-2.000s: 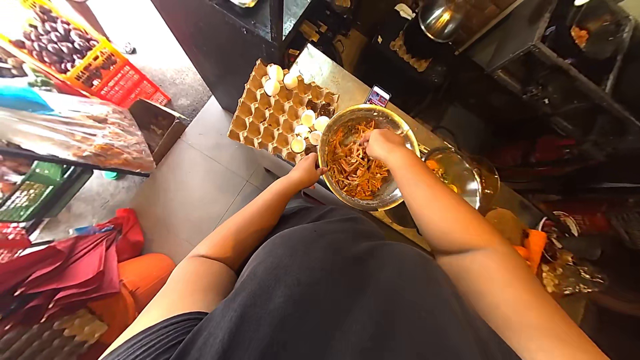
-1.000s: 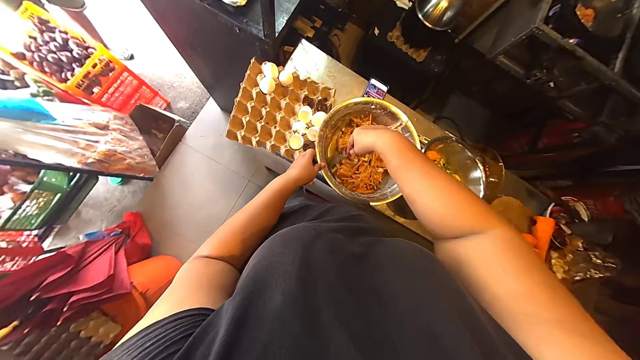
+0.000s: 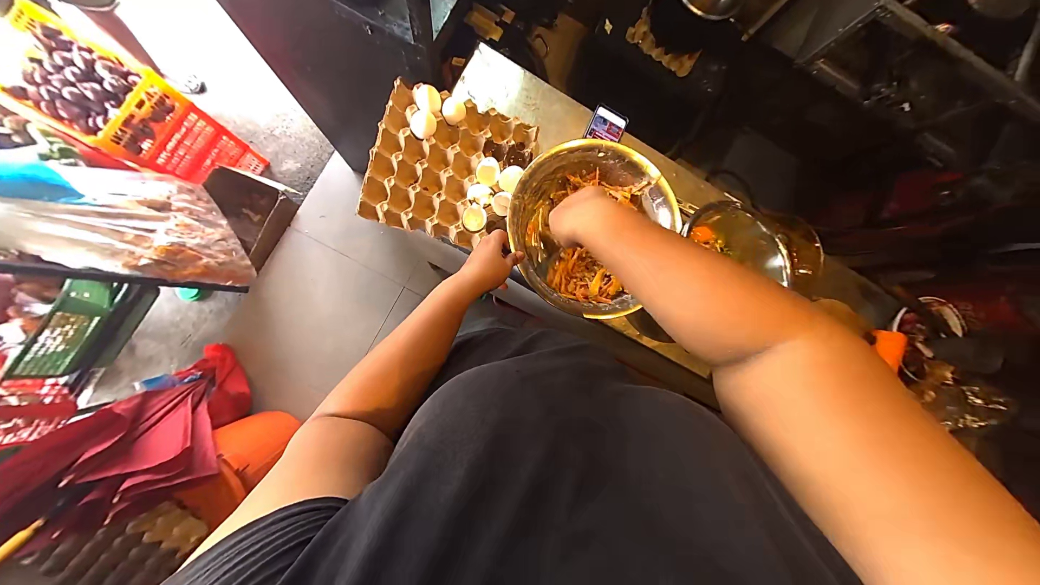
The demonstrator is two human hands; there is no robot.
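A round metal bowl [image 3: 660, 188] holds orange shredded vegetables [image 3: 587, 278], which look wet. My left hand [image 3: 492, 262] grips the bowl's left rim with its fingertips. Inside the bowl, my right hand [image 3: 587, 213] is down in the shreds with its fingers hidden, so what it holds cannot be seen. Left of the bowl lies a cardboard egg tray [image 3: 414, 175] with several white eggs or shells [image 3: 488, 171] near its right side and several white ones [image 3: 426, 98] at its upper part.
Behind the bowl, a phone [image 3: 606, 123] with a lit screen stands on the metal counter [image 3: 520, 85]. A second metal bowl [image 3: 760, 236] with some orange food sits to the right. At the left are a red crate [image 3: 191, 142], a dark red umbrella [image 3: 154, 439] and an orange stool [image 3: 256, 447].
My right hand has moved about within the bowl, over the shreds. My left hand stays at the rim.
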